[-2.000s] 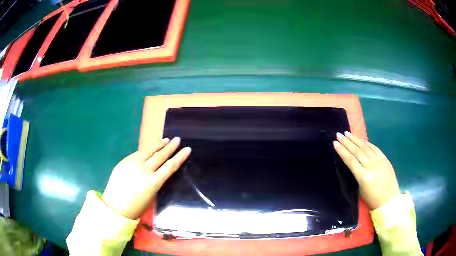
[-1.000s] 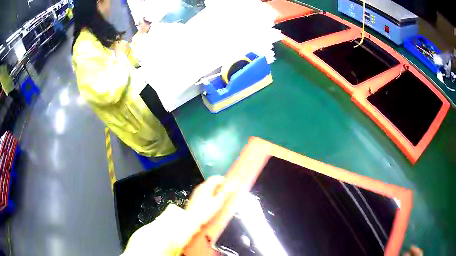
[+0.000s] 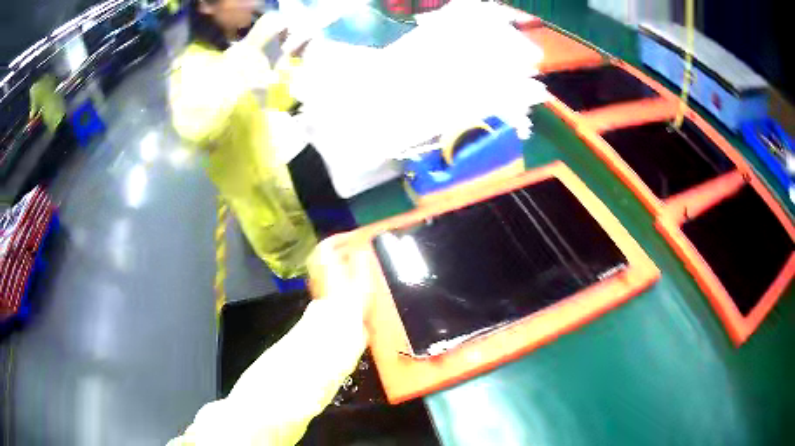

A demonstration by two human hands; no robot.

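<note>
An orange foam tray (image 3: 514, 335) with a glossy black laptop screen (image 3: 506, 261) in it lies tilted in the view, partly past the bench's left edge. My left hand (image 3: 342, 266), blurred and overexposed, is at the tray's left edge and seems to grip it; its fingers are hard to make out. My right hand is not in view. The screen reflects ceiling lights, and a pale strand runs along its lower long edge.
A blue tape dispenser (image 3: 466, 161) stands just behind the tray, with white sheets (image 3: 418, 83) beyond. More screens in orange trays (image 3: 667, 157) lie at right, near a blue-and-white box (image 3: 697, 74). A black scrap bin (image 3: 261, 335) is below the edge. A person in yellow-green (image 3: 248, 165) stands at left.
The tray with the screen has moved away from me and towards the dispenser, with my left hand at its left edge. My right hand, barely visible a second ago, is out of view.
</note>
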